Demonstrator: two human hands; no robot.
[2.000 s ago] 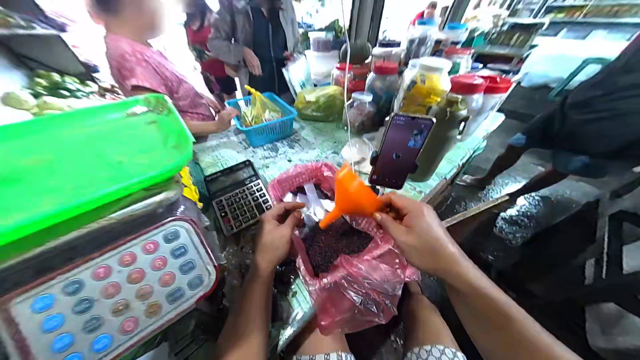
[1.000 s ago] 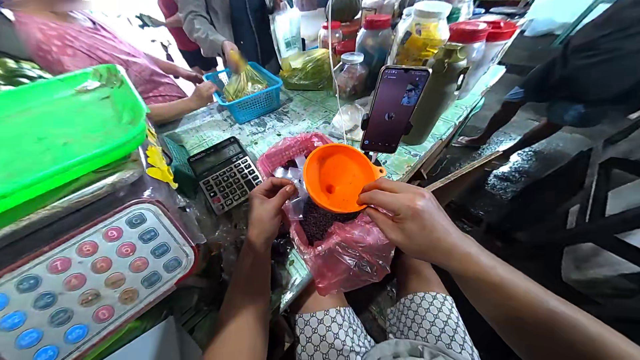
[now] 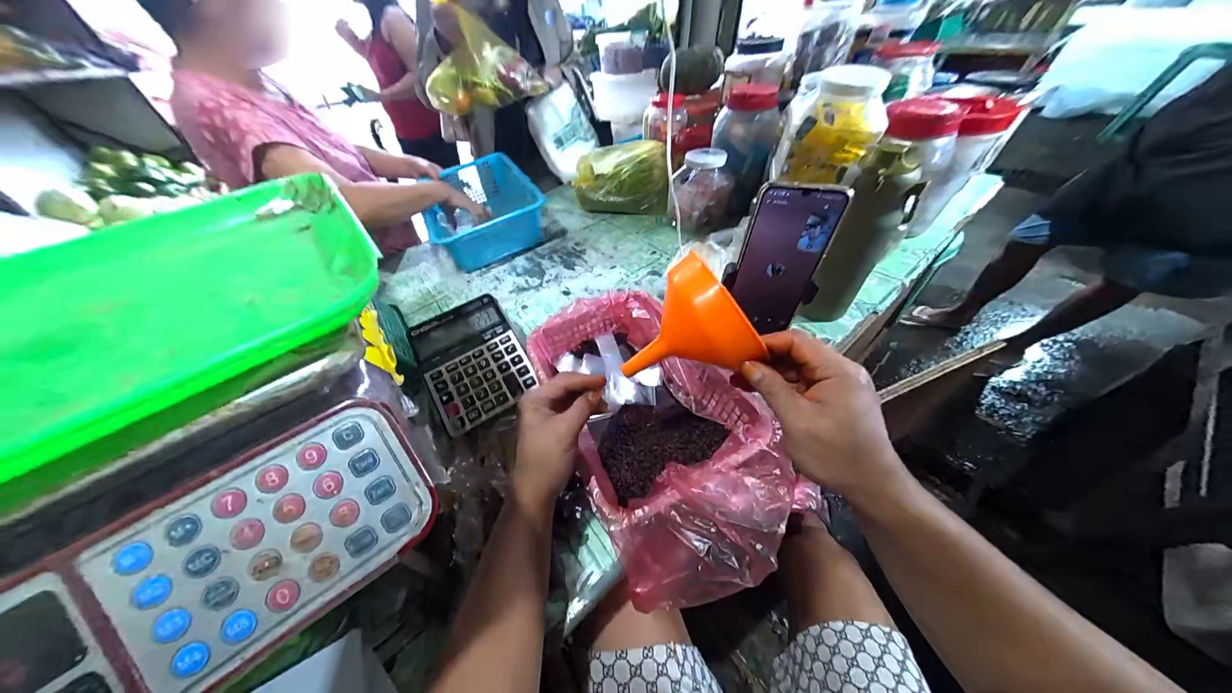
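Note:
My right hand [image 3: 818, 404] grips the rim of an orange plastic funnel [image 3: 707, 318], which is tilted so its spout points left. At the spout's tip my left hand [image 3: 558, 423] pinches something small, perhaps the edge of a clear plastic bag [image 3: 616, 371]; the fingertips partly hide it. Below both hands stands a basket lined with pink plastic [image 3: 703, 549], holding dark, small grains [image 3: 654, 448] and more small clear bags or packets at its back. Under the basket, my bare legs show below patterned shorts.
A calculator [image 3: 476, 366] lies left of the basket, beside a scale keypad [image 3: 260, 539] and green tray [image 3: 173, 308]. A phone [image 3: 789, 250] on a holder, lidded jars [image 3: 833, 125] and a blue basket [image 3: 496, 212] stand behind. One person reaches into the blue basket; another is at right.
The funnel has turned from its wide mouth facing me to lying sideways, spout toward my left hand. A yellow bag that was at the blue basket is now held up behind it.

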